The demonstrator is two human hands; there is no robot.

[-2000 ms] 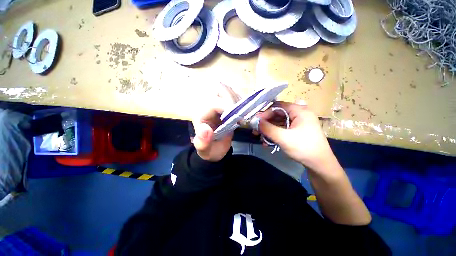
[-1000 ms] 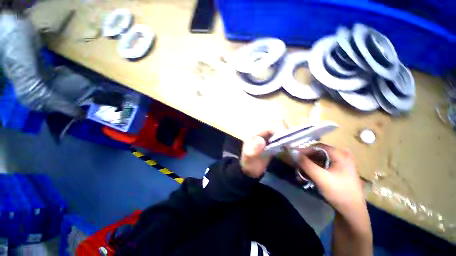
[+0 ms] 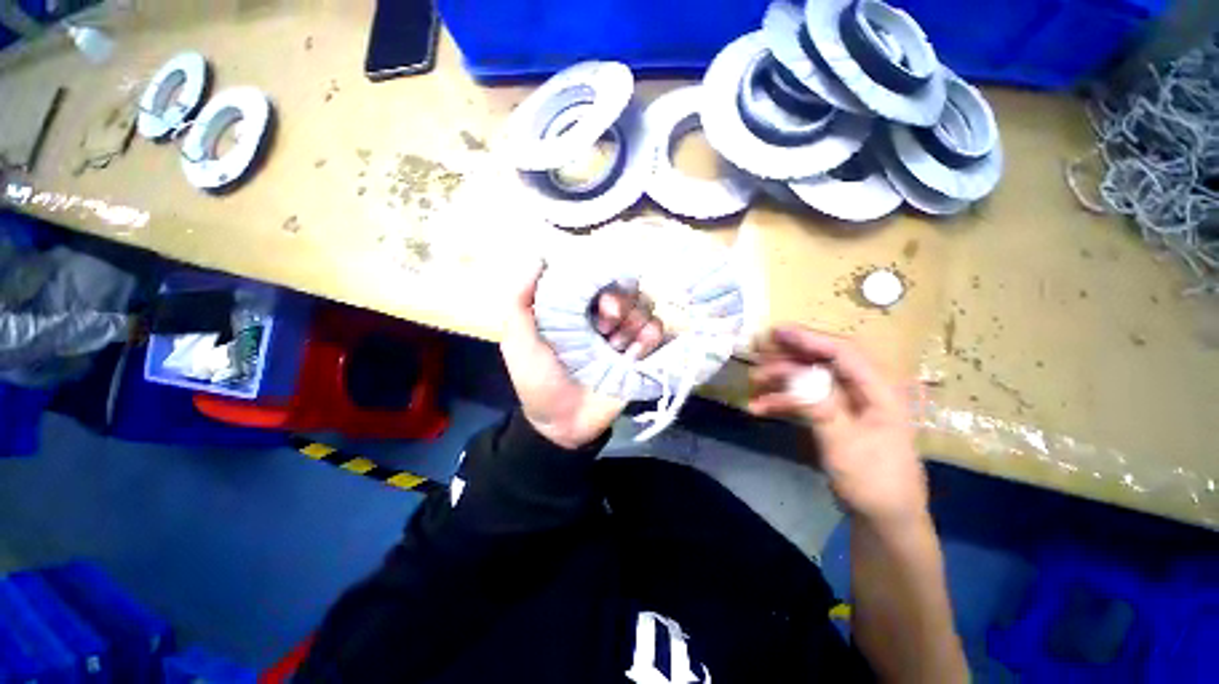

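Note:
A grey-white flanged ring (image 3: 711, 297) with radial lines faces up in my left hand (image 3: 555, 388). My left fingers show through its centre hole. A pale cord (image 3: 664, 412) hangs off the ring's lower edge. My right hand (image 3: 836, 414) is just right of the ring, apart from it, fingers spread and slightly curled, with a small white wrap (image 3: 810, 385) on a finger. I see nothing held in it. A ring stack (image 3: 789, 127) lies on the bench beyond. A small whitish round spot (image 3: 882, 287) is on the bench to the right.
A tangled cord pile (image 3: 1160, 160) is at the right. A blue bin (image 3: 642, 38) and a smartphone (image 3: 402, 36) are at the back. Two rings (image 3: 225, 138) lie at the left. Below the bench are a red stool (image 3: 388, 388), a small tray (image 3: 207, 350) and a grey sleeve (image 3: 60, 327).
The ring has turned from edge-on to face up in my left hand. My right hand has come away from it and opened. The view has swung right, then partly back.

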